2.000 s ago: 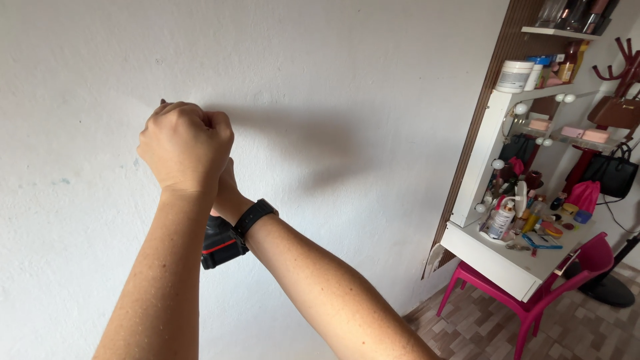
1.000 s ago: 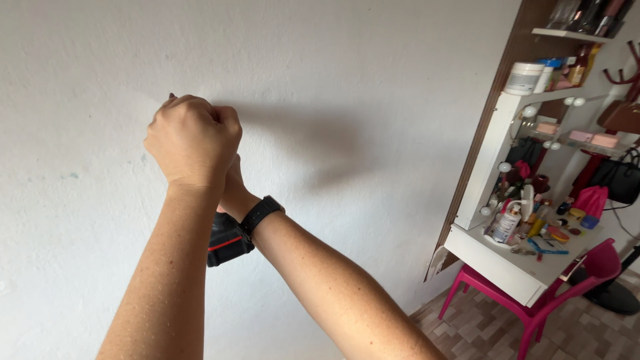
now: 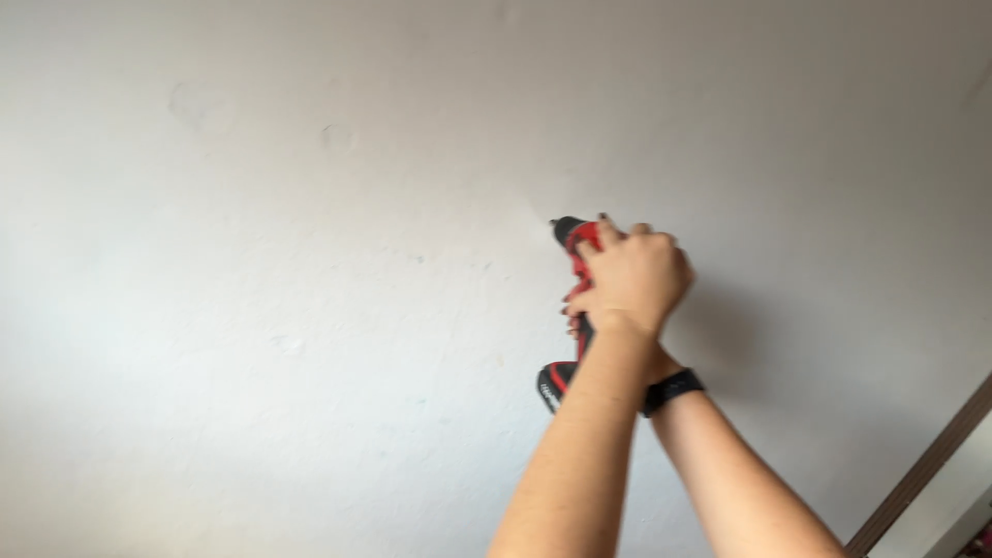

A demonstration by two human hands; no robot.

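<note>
A red and black cordless drill points up and left, its black chuck toward the white wall; a short tip shows at the chuck. Whether that tip touches the wall I cannot tell. My left hand lies over the back and side of the drill's body, fingers spread along it. Lower down, my right hand is wrapped around the handle, mostly hidden behind my left hand and forearm. A black watch is on my right wrist. Beneath the grip the drill's battery sticks out.
The white plastered wall fills most of the view, with faint round patches and small marks. A brown strip runs diagonally at the lower right, beside a white edge. My hands cast a soft shadow on the wall.
The view has swung strongly, so the vanity and pink chair are out of sight. The drill's chuck and red body, hidden by my hands earlier, now show. Both hands stay on the drill.
</note>
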